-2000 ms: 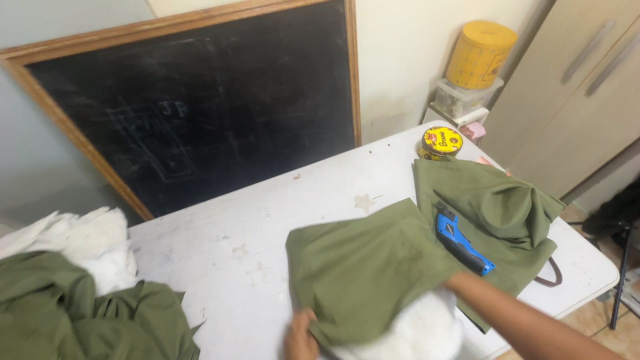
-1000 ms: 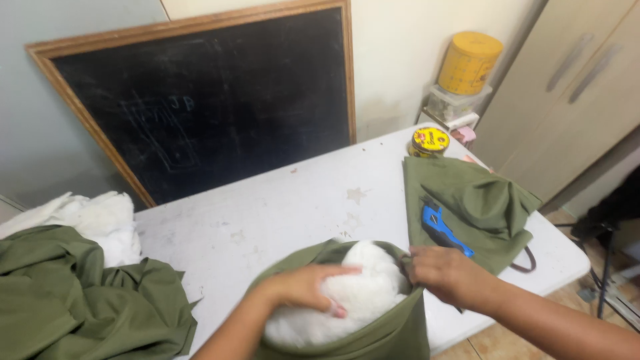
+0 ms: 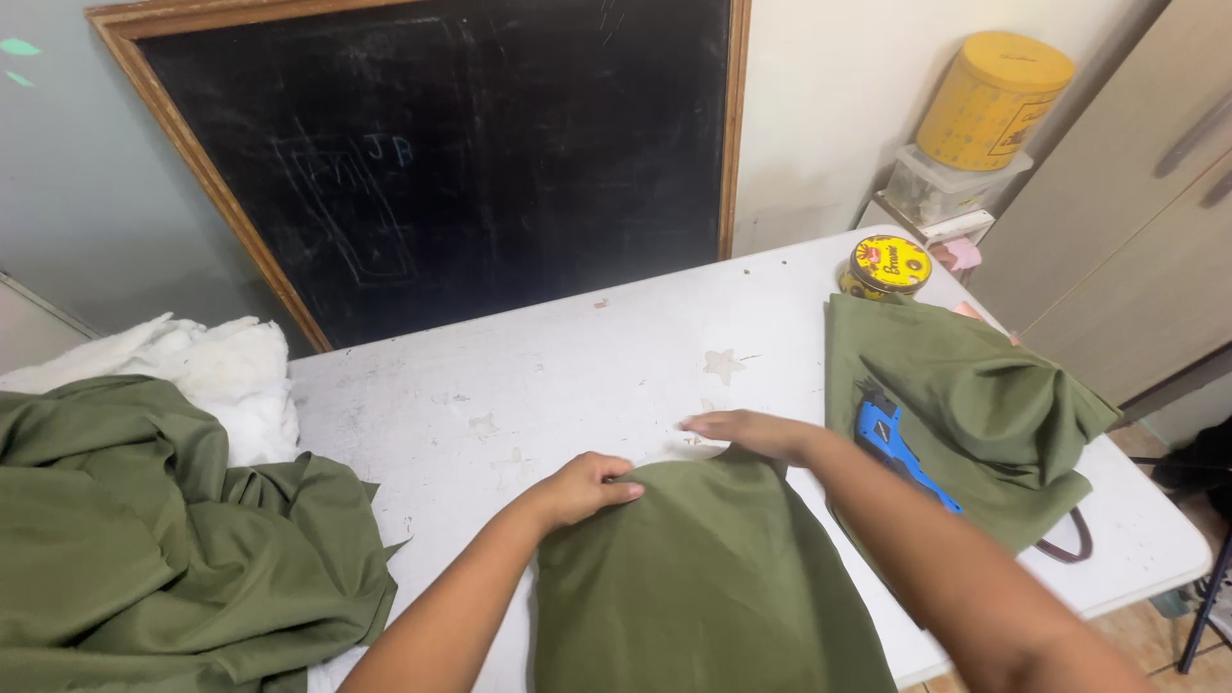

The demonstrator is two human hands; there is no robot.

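A green fabric cover [image 3: 693, 577] lies in front of me on the white table, its open edge facing away from me. At the left corner of that edge, my left hand [image 3: 587, 489] pinches the cloth between thumb and fingers. My right hand [image 3: 751, 433] is at the right corner, its fingers stretched out to the left above the edge; whether it grips the cloth is hard to tell. A sliver of white shows at the opening, and the white stuffing seen earlier is otherwise hidden by the fabric.
Crumpled green fabric [image 3: 192, 539] and white stuffing [image 3: 231, 371] are piled at the left. On the right, a blue cordless tool [image 3: 900, 448] rests on more green cloth [image 3: 1001, 385], beside a yellow round tin [image 3: 885, 265]. A framed blackboard [image 3: 462, 173] stands behind the table [image 3: 577, 366].
My hands have moved from the exposed white stuffing to the far edge of the green cover. The cover now stretches toward me, and the stuffing is almost wholly out of sight.
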